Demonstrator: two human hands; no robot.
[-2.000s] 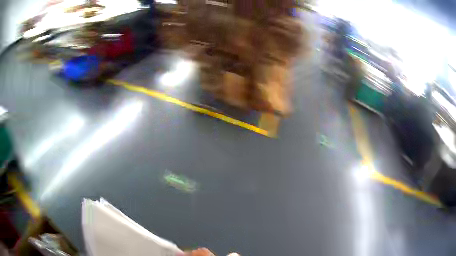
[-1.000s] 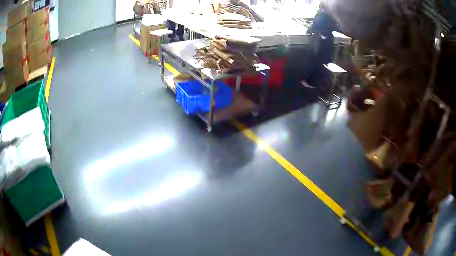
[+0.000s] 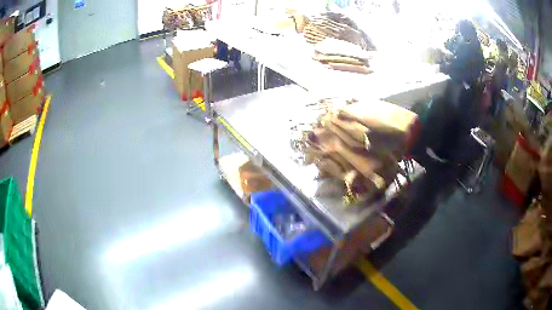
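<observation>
The corner of a white sheet or stack (image 3: 62,301) shows at the bottom left edge. Neither of my hands is in the picture, so what holds the white sheets is hidden. In front of me stands a metal trolley (image 3: 245,110) with a steel top. A loose pile of brown tote bags (image 3: 348,145) lies on its top. A blue plastic bin (image 3: 266,228) with small bagged items sits on its lower shelf, beside a brown piece.
A green crate (image 3: 18,242) stands at the left edge. Stacked cartons (image 3: 23,79) stand at the upper left. A stool (image 3: 207,66) and a long white table (image 3: 281,57) stand behind the trolley. A person in dark clothes (image 3: 463,60) is beyond it. Brown bags (image 3: 532,242) are at the right edge.
The trolley, its bag pile and the blue bin appear larger and nearer. The hanging bags have shifted toward the right edge. The green crate has moved partly out at the left.
</observation>
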